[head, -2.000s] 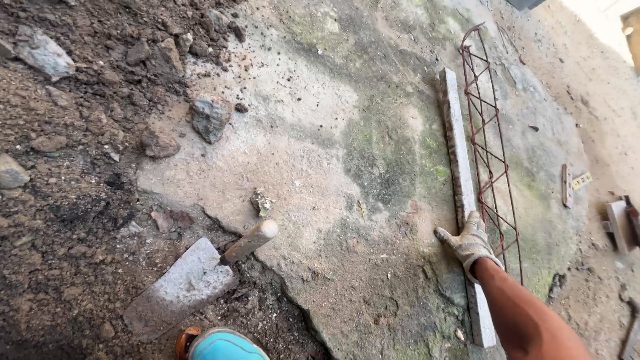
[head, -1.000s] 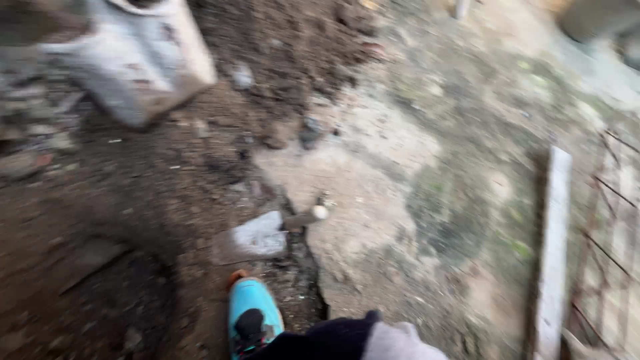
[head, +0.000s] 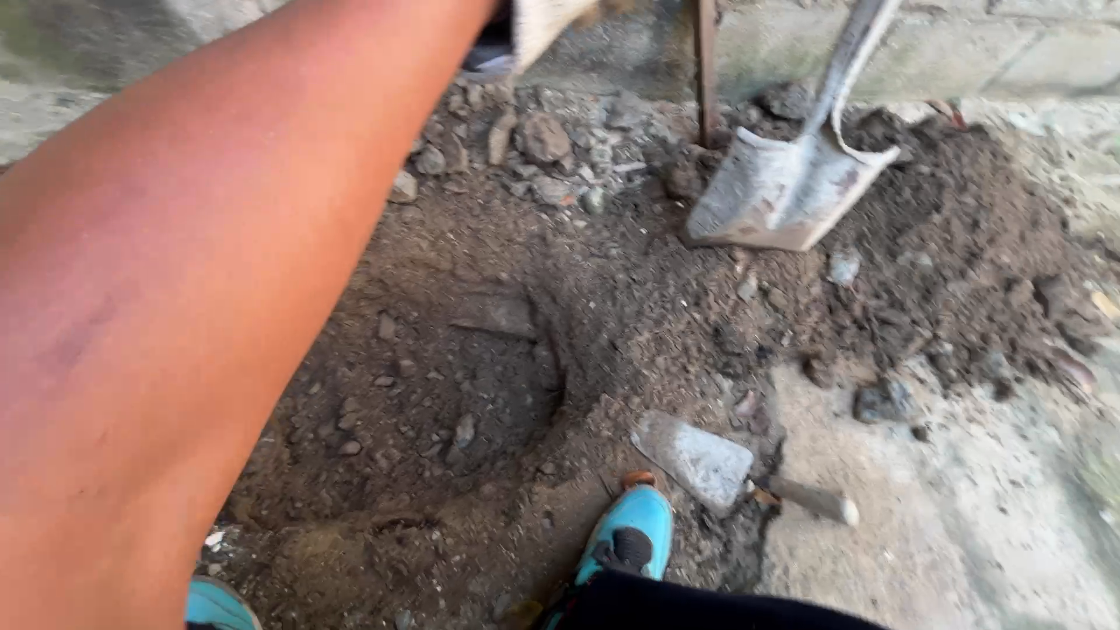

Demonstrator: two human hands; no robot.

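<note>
My left arm crosses the left side, and my left hand (head: 551, 31), in a light work glove, is cut off by the top edge; its fingers and any hold are hidden. Just right of the glove, a narrow rusty brown bar (head: 706, 79) stands upright. Farther right, a square-mouth shovel (head: 792, 188) rests its blade on the soil, its shaft running out of the top. A trowel (head: 696, 455) with a pale, dirt-covered blade lies near my shoe, its round handle over the concrete edge. My right hand is out of view.
A shallow dug hole (head: 499, 385) lies between my turquoise shoes (head: 639, 529). Rubble (head: 542, 140) and a block wall (head: 945, 52) are beyond it. Loose soil (head: 980, 236) is heaped at right, above a concrete slab (head: 875, 542).
The view has swung far from the slab to the hole and shovel. The gloved right hand, earlier on a long pale bar beside a rebar frame, is out of view; my left arm has come in.
</note>
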